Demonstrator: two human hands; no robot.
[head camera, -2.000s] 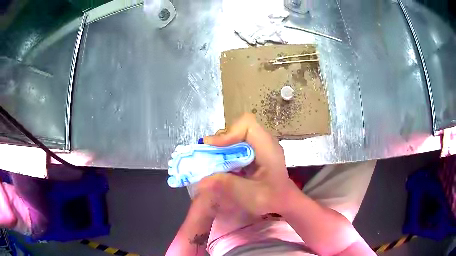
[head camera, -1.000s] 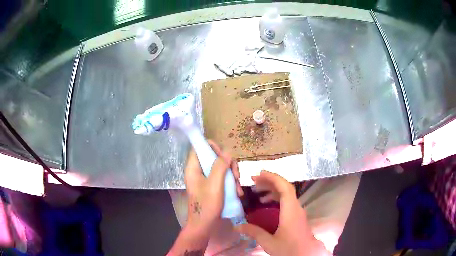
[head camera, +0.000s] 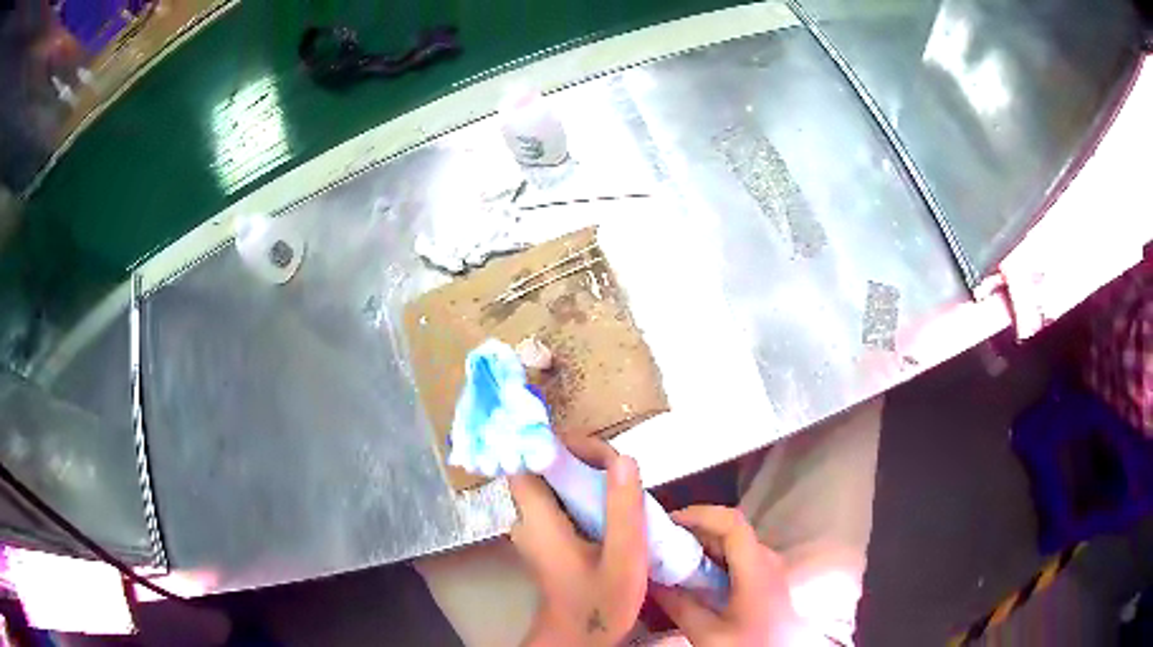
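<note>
The pale-blue foot-shaped plastic part (head camera: 500, 423) is held over the near edge of the cardboard, its toe end up and its shaft running down to the right. A purple-blue patch shows beside the foot end. My left hand (head camera: 584, 550) is closed around the shaft just below the foot end. My right hand (head camera: 733, 575) holds the lower end of the shaft. The brown cardboard mat (head camera: 620, 367) lies beneath and beyond the part. The small white cup (head camera: 536, 354) on it is just right of the foot end.
Thin pale sticks (head camera: 550, 281) lie on the cardboard's far part. A crumpled white rag (head camera: 474, 234), a thin rod (head camera: 588, 200) and two white bottles (head camera: 537, 133) (head camera: 271, 249) are beyond. Black looped items (head camera: 379, 56) lie on the green strip. A blue stool (head camera: 1087, 468) stands at right.
The view has turned and shifted. The foot end has moved from over the metal at left to over the cardboard. My right hand, loosely curled at the shaft's lower end before, now grips it.
</note>
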